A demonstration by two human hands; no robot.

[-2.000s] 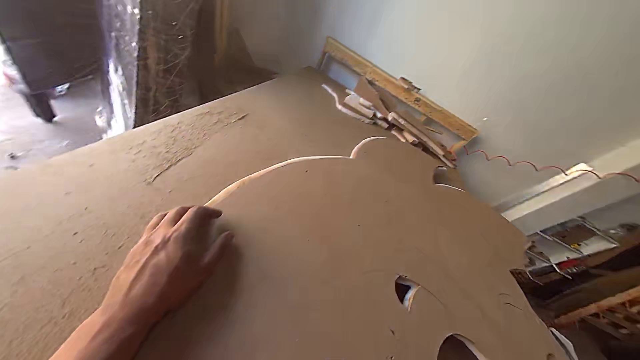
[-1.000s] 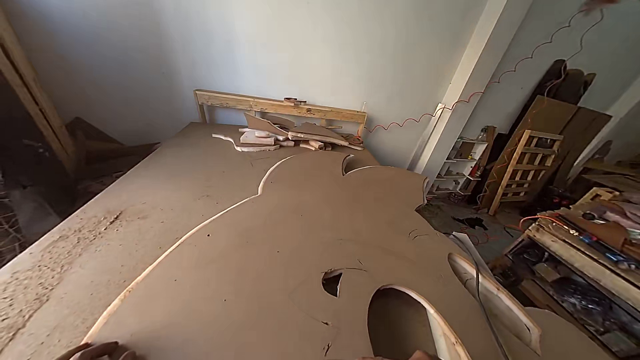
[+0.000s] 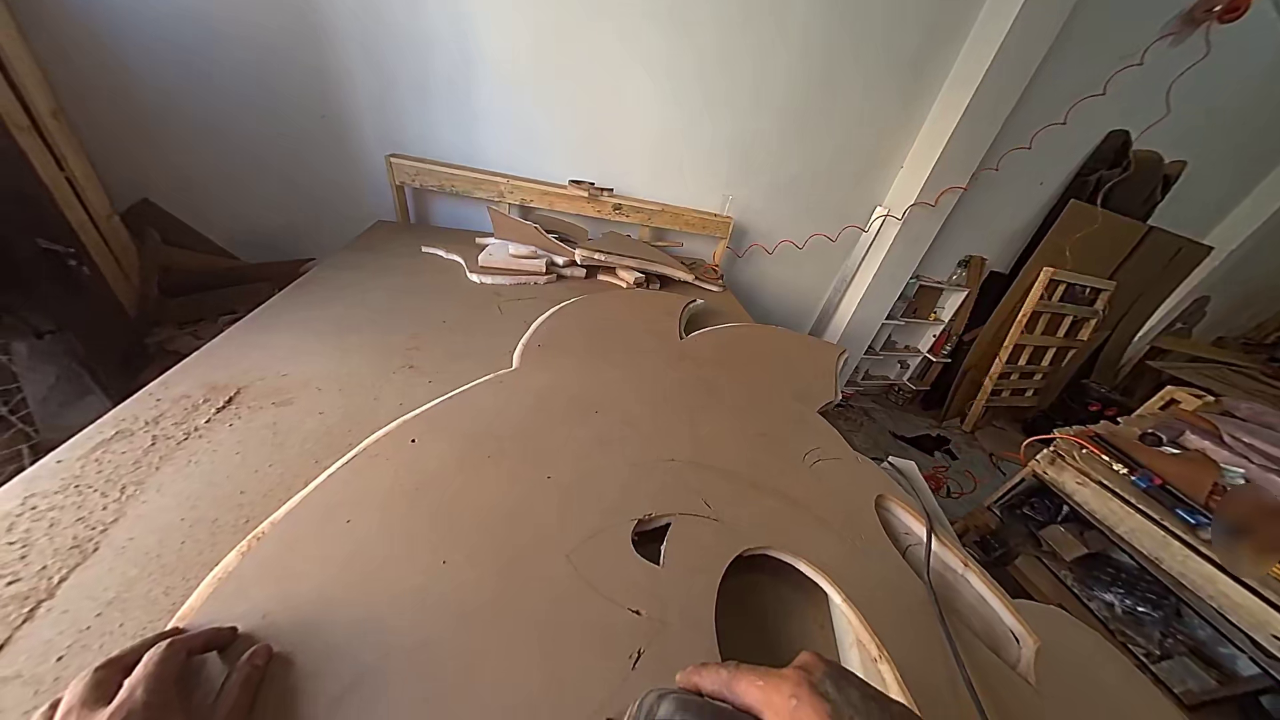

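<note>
A large brown board point(image 3: 480, 490) with a scalloped, pale cut edge lies flat on a bigger sheet point(image 3: 330, 330) on the table. Oval cutouts and a small dark hole pierce it at the lower right. At the bottom left, my left hand point(image 3: 165, 675) rests on the board's edge with its fingers bent and apart, nothing visible in it. My right hand point(image 3: 790, 688), at the bottom just below the large oval cutout, is closed over a dark power tool point(image 3: 685, 705), which is mostly out of view. A dark cord point(image 3: 935, 590) crosses the board at the right.
Offcuts point(image 3: 560, 250) are piled at the far end, before a wooden frame point(image 3: 560, 192) by the wall. Sawdust point(image 3: 110, 480) covers the sheet at left. A coiled red hose point(image 3: 840, 232) hangs along the wall. A cluttered workbench point(image 3: 1150, 520) and a slatted wooden rack point(image 3: 1040, 345) stand at right.
The view has swung strongly to the right since the first frame. My right hand, absent then and barely showing one second ago, now shows on the dark tool.
</note>
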